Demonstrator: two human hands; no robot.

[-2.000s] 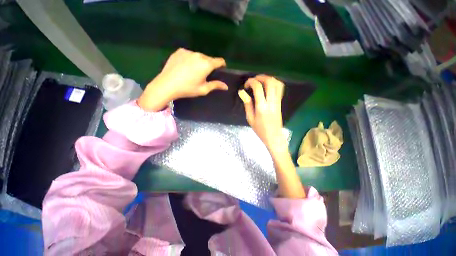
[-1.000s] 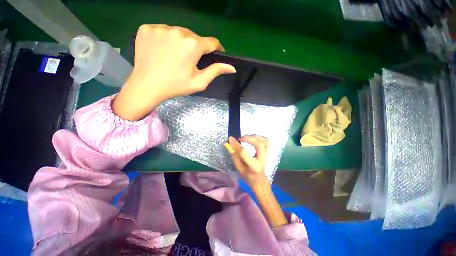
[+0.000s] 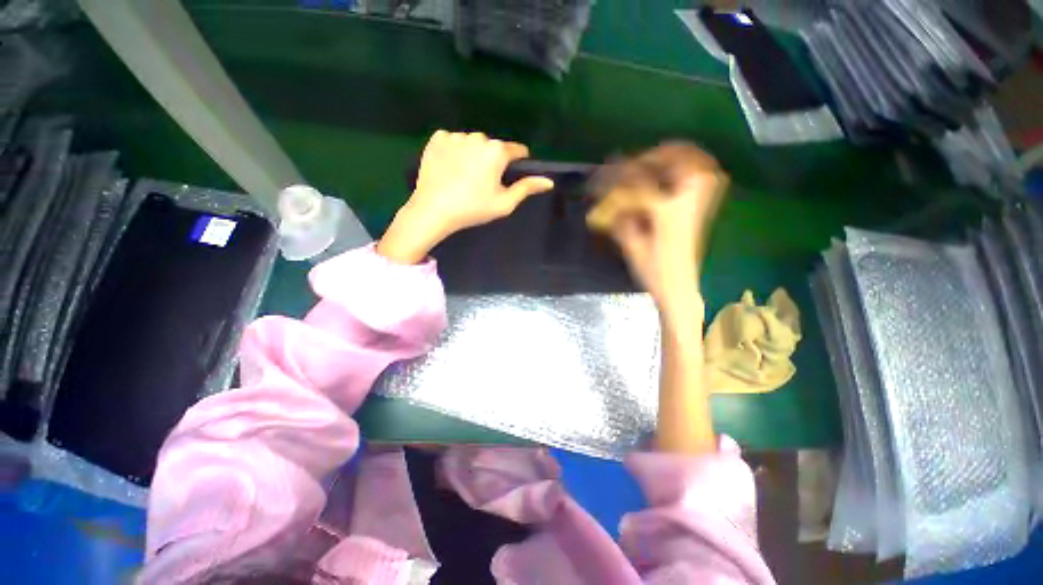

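Note:
A black panel (image 3: 515,246) lies at the middle of the bench, above a silvery bubble wrap sheet (image 3: 549,366). My left hand (image 3: 469,183) grips the panel's far edge near its left end, thumb and fingers around the edge. My right hand (image 3: 661,211) is blurred over the panel's right part. Something small and yellow shows at its fingertips; what it is cannot be told. The right end of the panel is partly hidden by this hand. A crumpled tan cloth (image 3: 755,343) lies to the right of my right forearm.
A labelled black panel (image 3: 143,331) lies on bubble wrap at left. A white bottle (image 3: 307,223) stands by the pale post (image 3: 189,86). Bubble-wrap pouches (image 3: 944,389) lean at right, others at far left. Another black panel (image 3: 761,57) lies at the far right.
A second ago the panel was tilted up, with a black strip reaching down to my right hand; now it lies lower. My right hand has moved up over the panel's right part.

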